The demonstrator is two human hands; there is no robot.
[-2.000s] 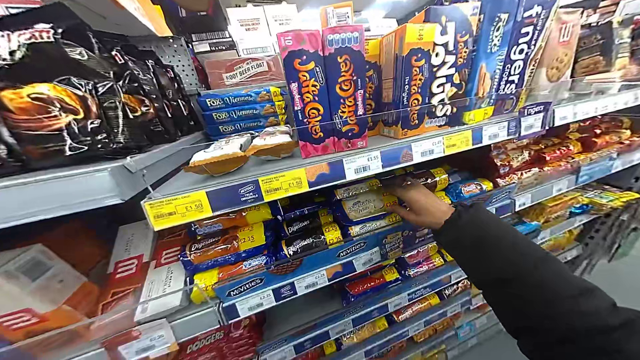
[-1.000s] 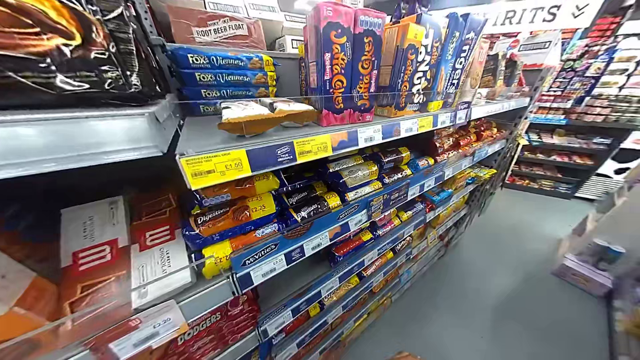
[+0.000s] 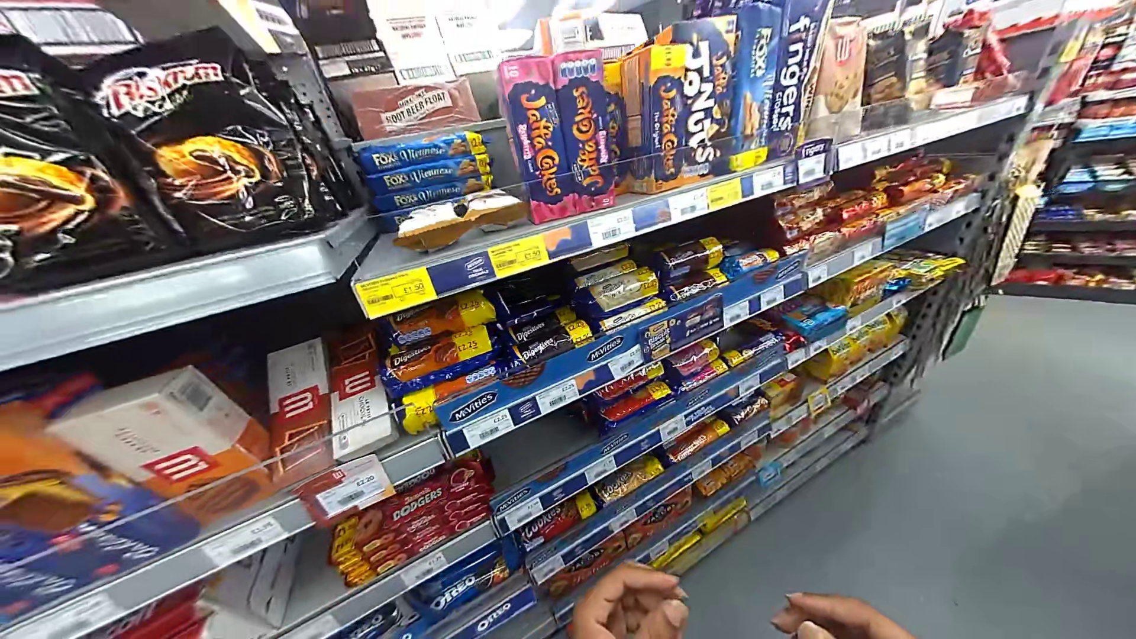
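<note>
My left hand [image 3: 628,603] is low in the view with its fingers curled, in front of the lowest biscuit shelves; nothing shows in it. To its right, my right hand [image 3: 834,616] is partly cut off by the bottom edge, over the grey floor, and holds nothing that I can see. The two hands are apart. Nearest the left hand are Jacob's biscuit packs [image 3: 581,568] and yellow packs [image 3: 679,548]. Higher up lie rolls of McVitie's Digestives [image 3: 444,355], a light-wrapped biscuit roll [image 3: 617,291] and upright Jaffa Cakes boxes [image 3: 584,133].
Shelf edges with price labels [image 3: 557,396] run from the left foreground back to the right. Black biscuit bags [image 3: 191,142] stand at upper left, boxes [image 3: 169,435] below them. Grey floor [image 3: 1003,461] extends at the right, with another stocked shelf unit [image 3: 1083,213] beyond.
Two seconds ago a hand in a dark sleeve reached to the biscuit rolls on the middle shelf; it has left them. Both hands now show at the bottom, where one second ago almost nothing of them showed.
</note>
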